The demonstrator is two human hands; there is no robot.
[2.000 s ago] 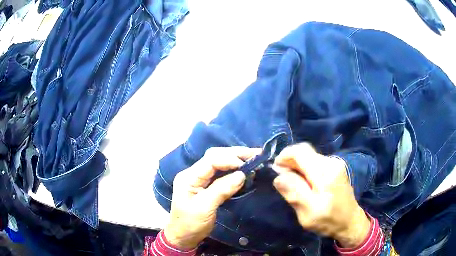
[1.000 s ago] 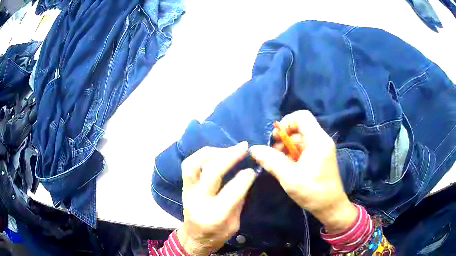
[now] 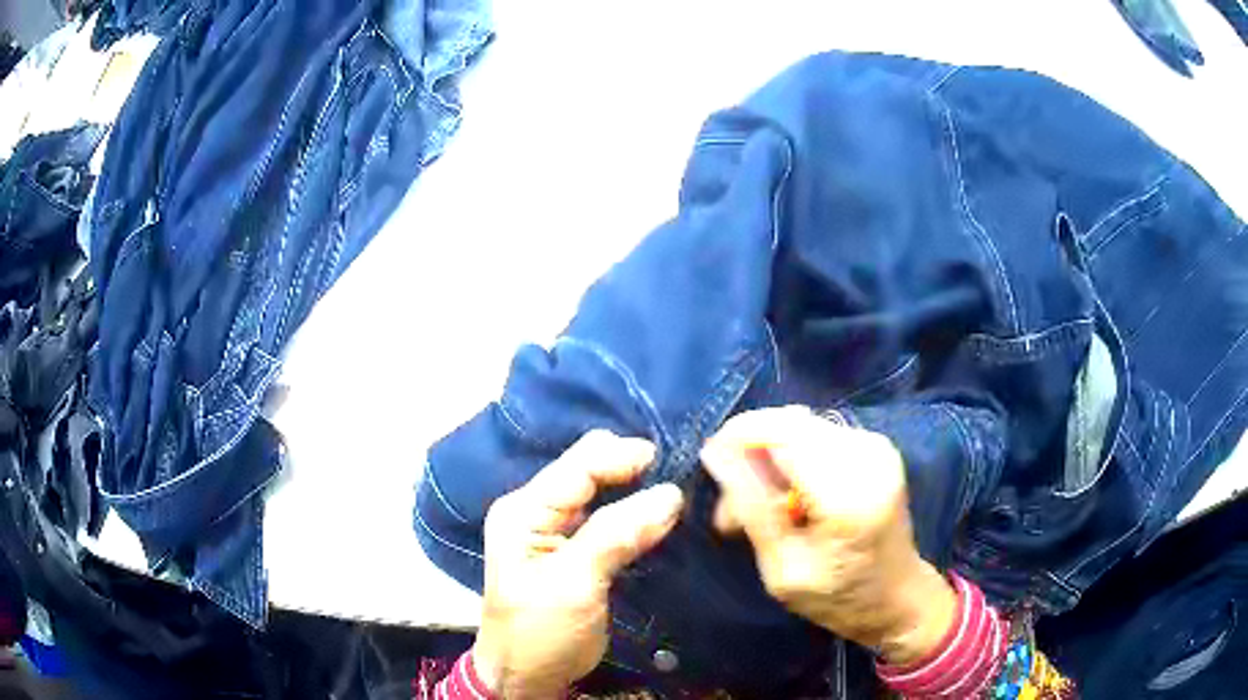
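A dark blue denim jacket (image 3: 876, 205) with pale stitching lies bunched on the white table in front of me. My left hand (image 3: 568, 547) is at its near part, thumb and forefinger at a stitched denim strip (image 3: 712, 408). My right hand (image 3: 821, 527) is just to the right of that strip, fingers curled around orange-handled snips (image 3: 797, 503). The blades are hidden. A round metal button (image 3: 665, 659) shows on the dark denim below my hands. Any thread is too small to tell.
A long heap of blue denim garments (image 3: 205, 274) lies at the left on the white table (image 3: 411, 315). Near-black pieces (image 3: 41, 369) lie beyond it at the far left edge. More dark denim (image 3: 1163, 643) is below the table edge at the lower right. A denim piece shows at the top right.
My hands have moved slightly apart and down. The stitched strip between them now lies visible. The orange handle is more covered by my right fingers. The jacket has shifted a little.
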